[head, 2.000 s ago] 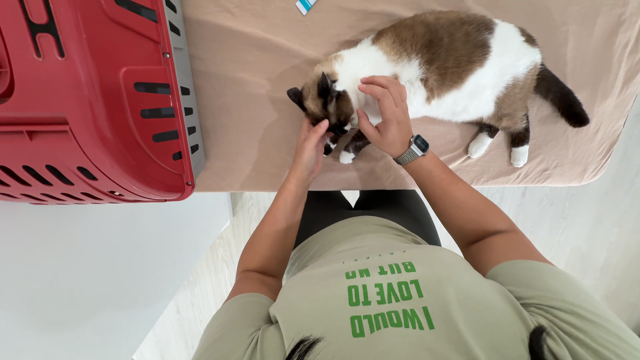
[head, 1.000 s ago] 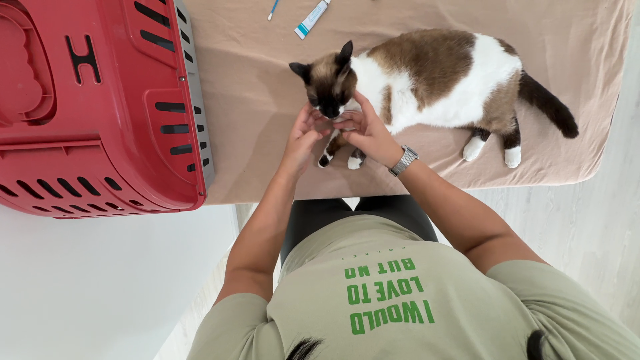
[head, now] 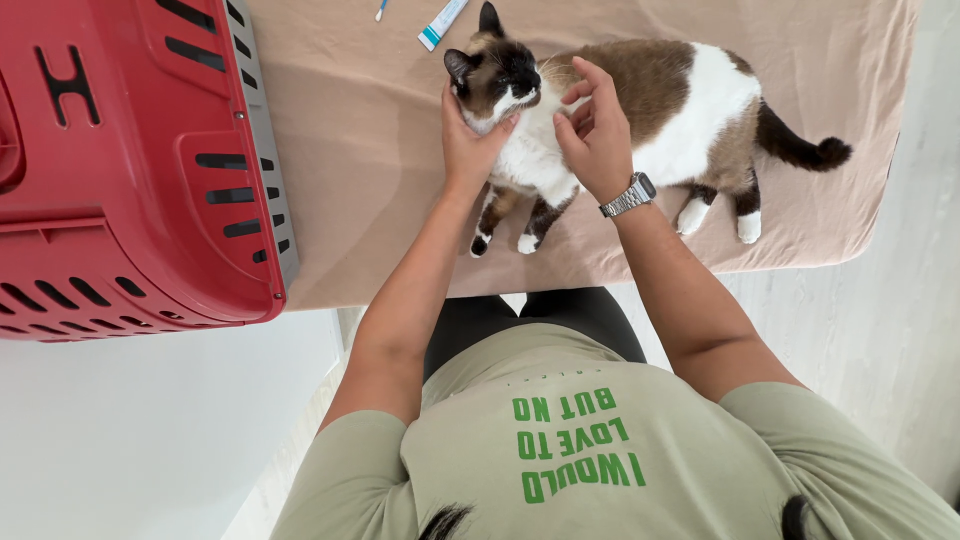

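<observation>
A brown, black and white cat (head: 652, 97) lies on a beige cloth cover, its front paws toward me and its dark tail at the right. My left hand (head: 472, 146) cups the cat's head from below, thumb under the chin and fingers behind the cheek. The cat's face is turned to the right. My right hand (head: 600, 135), with a metal wristwatch (head: 630, 196) at the wrist, is raised by the cat's chest and neck with its fingers curled apart and nothing in them. Whether it touches the fur, I cannot tell.
A red and grey plastic pet carrier (head: 172, 165) stands at the left on the beige cloth cover (head: 360, 172). Beyond the cat's head lie a white and teal tube or packet (head: 442, 22) and a cotton swab (head: 380, 12). The cover's near edge runs in front of my body.
The cat's head has turned from facing down toward me to facing right. My right hand has moved off its chin to the right. My left hand remains at the head.
</observation>
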